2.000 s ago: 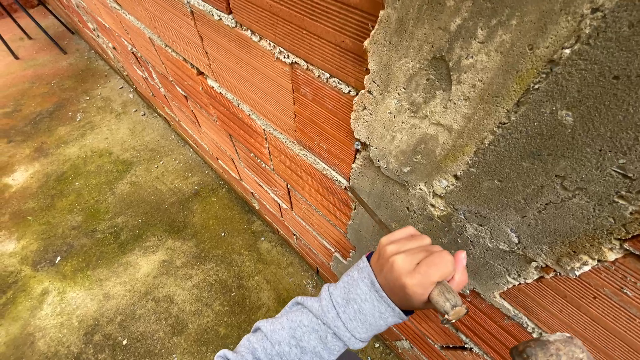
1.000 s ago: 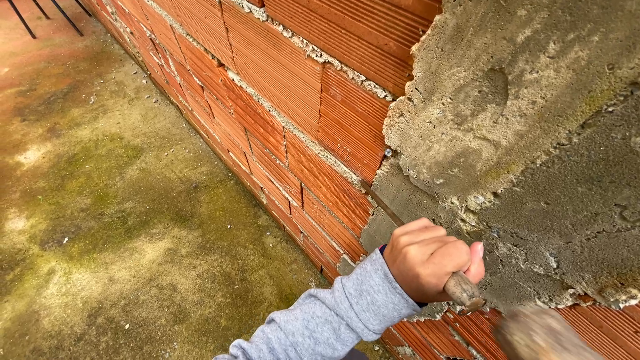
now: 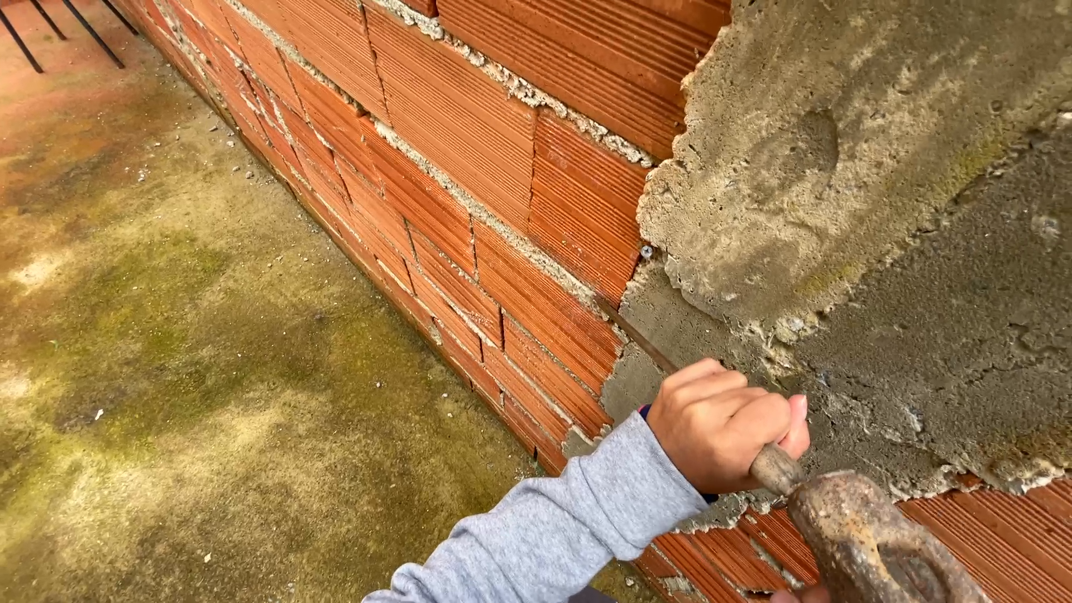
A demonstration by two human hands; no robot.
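My left hand (image 3: pixel 724 423), in a grey sleeve, is closed around the worn wooden handle (image 3: pixel 777 469) of a thin metal tool, likely a chisel. Its narrow shaft (image 3: pixel 641 337) runs up and left, with the tip at the mortar joint (image 3: pixel 578 285) beside the edge of the grey render. A rusty, heavy hammer head (image 3: pixel 879 536) touches or nearly touches the handle's butt end. Only a bit of my right hand (image 3: pixel 804 595) shows at the bottom edge, under the hammer head; its grip is mostly out of frame.
A wall of ribbed red hollow bricks (image 3: pixel 452 109) crosses the view, partly covered by rough cement render (image 3: pixel 938 276) at the right. A screw head (image 3: pixel 646 251) sits at the render's edge. Mossy concrete floor (image 3: pixel 251 377) lies at left, with thin dark bars (image 3: pixel 92 33) at top left.
The hammer head, low at the right edge two seconds ago and blurred one second ago, has come to the handle's end. My left hand keeps its hold on the tool.
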